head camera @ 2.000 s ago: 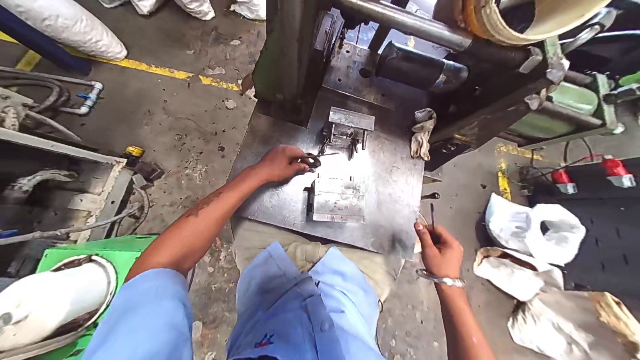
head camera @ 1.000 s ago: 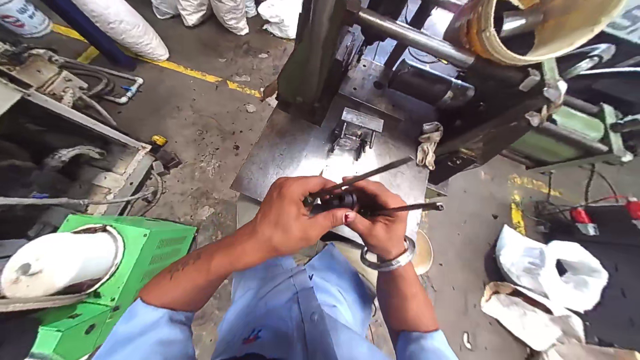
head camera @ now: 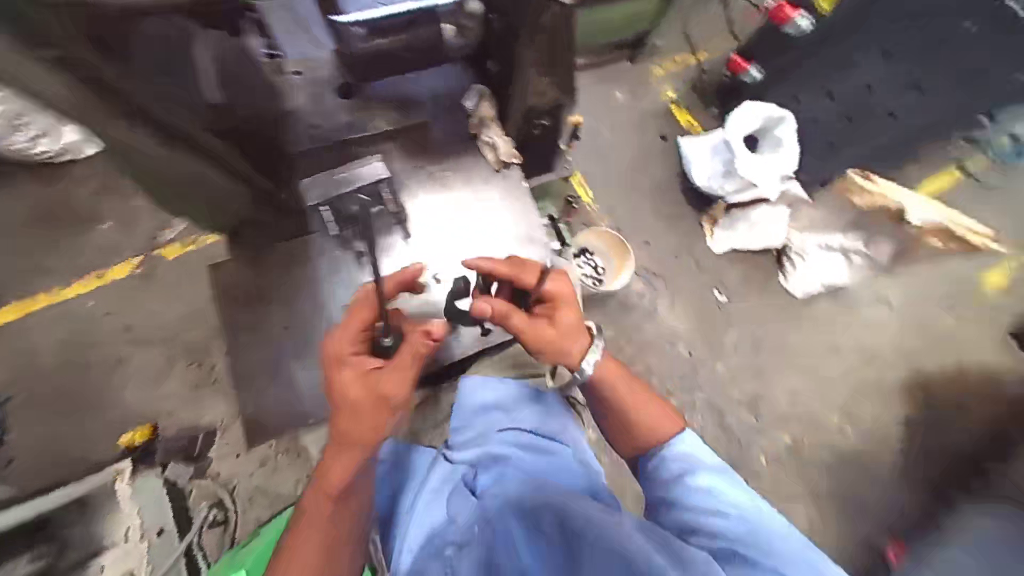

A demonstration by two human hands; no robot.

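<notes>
My left hand [head camera: 376,352] holds a thin dark metal rod tool [head camera: 373,280] against its palm; the rod points away from me, and the thumb and forefinger are apart. My right hand [head camera: 544,312] pinches a small black curved part [head camera: 459,302] between thumb and fingers, just to the right of my left fingertips. Both hands are above the near part of a shiny metal table plate [head camera: 456,208]. Beyond my left hand, a metal mould or fixture block [head camera: 356,196] lies on the plate. Blur hides finer detail of the held items.
A dirty work glove [head camera: 490,128] lies at the plate's far right. A round tub [head camera: 620,260] with small dark-and-white pieces stands right of the plate. Dark machine uprights [head camera: 544,88] rise beyond. White bags [head camera: 740,160] lie on the floor at right.
My hands, together around the black part and rods one second ago, have come apart; the black part is now in my right fingers and a rod in my left. The view has swung right.
</notes>
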